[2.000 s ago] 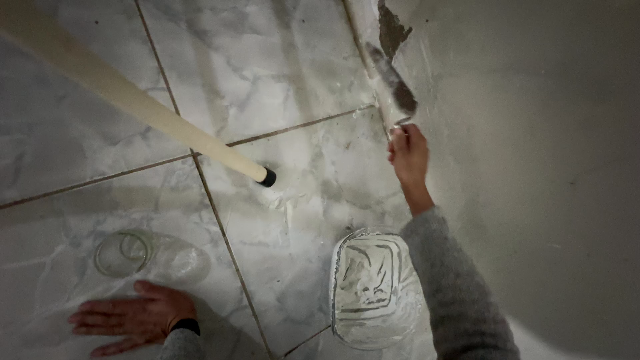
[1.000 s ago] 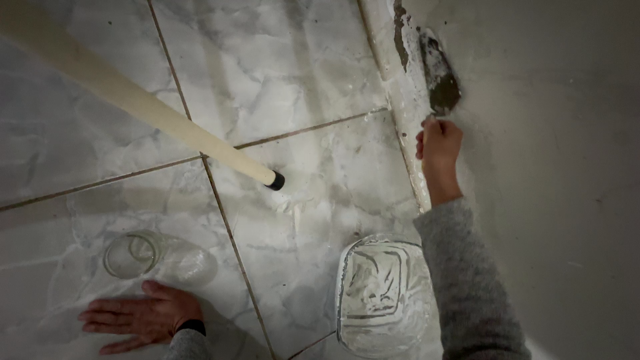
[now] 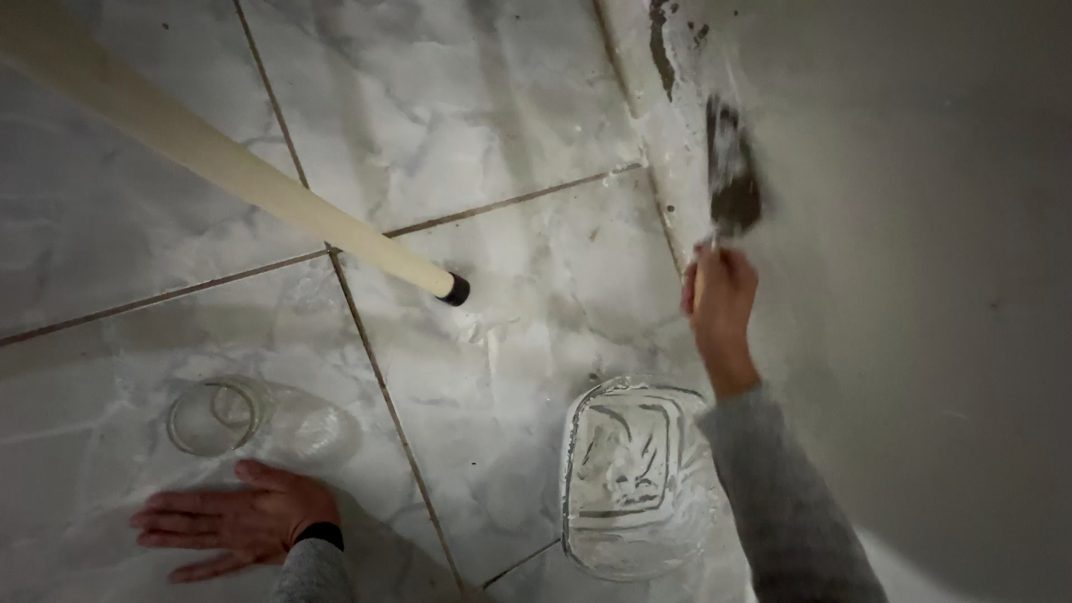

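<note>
My right hand, in a grey sleeve, grips the handle of a putty knife or small trowel. Its blade, smeared with white paste, lies against the lower wall, just right of a rough strip with dark bare patches. Palm down on the marbled tile floor, my left hand has its fingers spread and holds nothing; a black band circles the wrist. Just above that hand stands a clear glass jar or cup. A clear tub smeared with white paste sits left of my right forearm.
A cream-coloured pole or leg with a black end cap slants from the upper left down to the floor between my hands. Dark grout lines divide the tiles. Along the wall's foot runs a pale edge.
The putty knife blade was over the dark patches two seconds ago and is now lower along the wall, below them. More of the strip beside it shows. My left hand stays flat on the floor.
</note>
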